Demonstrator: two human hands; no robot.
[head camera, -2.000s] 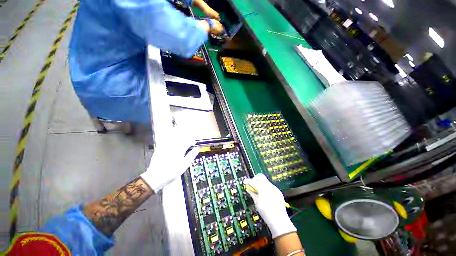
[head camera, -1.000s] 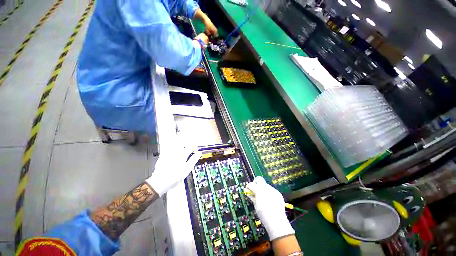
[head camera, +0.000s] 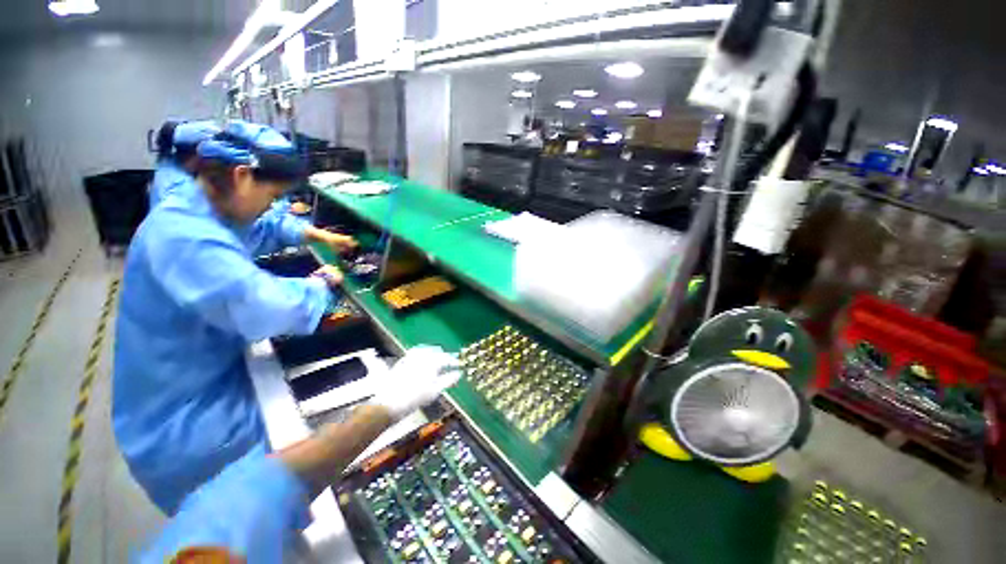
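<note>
The black pallet (head camera: 353, 497) lies at the bottom centre, cut off by the lower edge, with rows of small green circuit boards (head camera: 443, 509) in it. My left hand (head camera: 417, 378), in a white glove, is just beyond the pallet's far end, near the clear blister tray (head camera: 524, 380) of yellow parts. The hand is blurred, and whether it holds anything cannot be told. My right hand is out of the picture.
A worker in a blue smock (head camera: 204, 297) stands at the left along the line. A white plate with a dark opening (head camera: 334, 380) lies beyond the pallet. The penguin fan (head camera: 734, 408) stands right, near another blister tray (head camera: 849, 534). Cloudy trays (head camera: 596, 270) sit on the shelf.
The view has tilted up and shows more of the room. My left hand has left the pallet's end and moved forward, towards the blister tray. My right hand and its yellow tool have gone from view.
</note>
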